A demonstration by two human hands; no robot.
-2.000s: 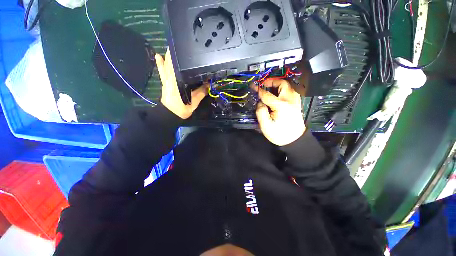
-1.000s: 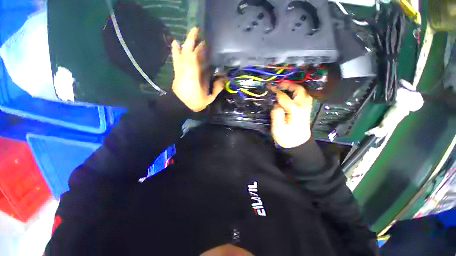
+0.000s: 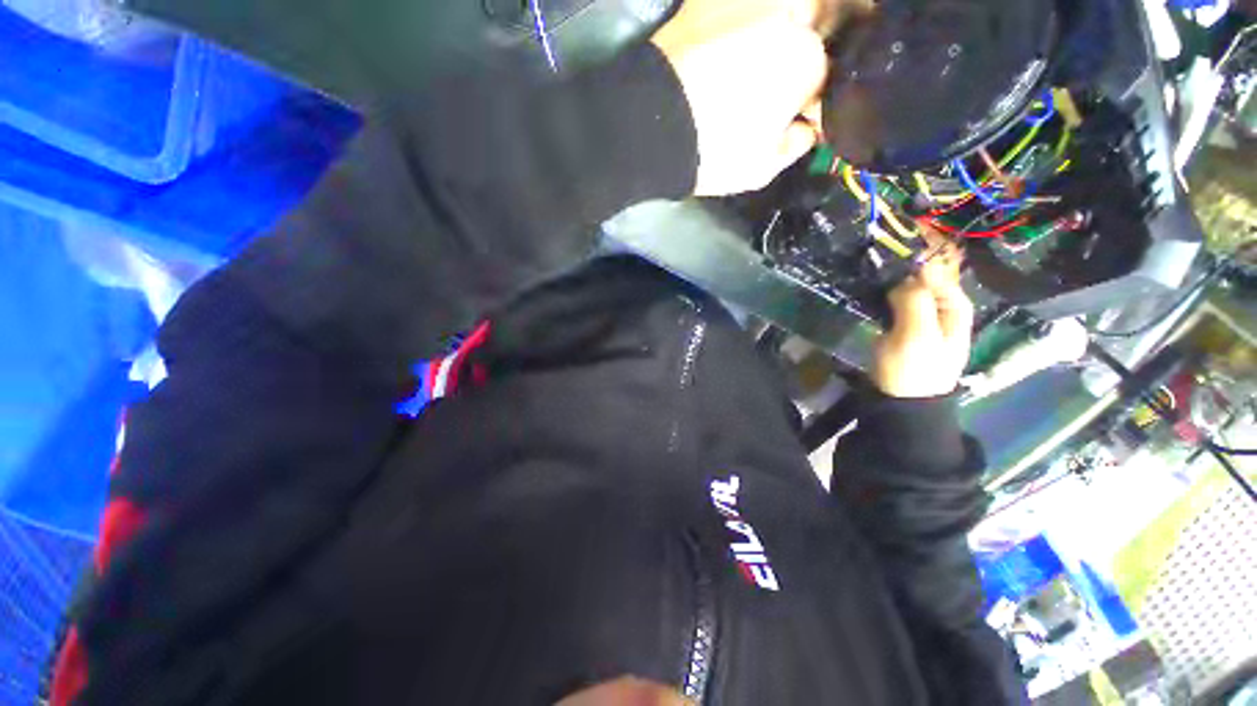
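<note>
The open black housing (image 3: 1072, 265) is tilted at the upper right, its wired inside facing me. Yellow, blue and red wires (image 3: 976, 189) run across the opening. A round black cover (image 3: 931, 83) lies over the upper part of the opening. My left hand (image 3: 744, 97) grips the cover's left edge; some fingertips are hidden or cut off by the top edge. My right hand (image 3: 926, 328) is at the housing's near rim, with its fingertips pinched among the wire ends. The exact wire held is blurred.
Blue bins (image 3: 117, 90) stand at the left. The green bench (image 3: 331, 48) shows at the top left, with a thin white cord (image 3: 542, 35). A white-wrapped piece (image 3: 1031, 356) lies right of my right hand. Cluttered parts and a perforated pale panel (image 3: 1213, 579) show at the far right.
The housing has turned and tilted, so its outlet face no longer shows. The round black cover now shows over the wires. My left hand moved up and right onto it; the view has swung right.
</note>
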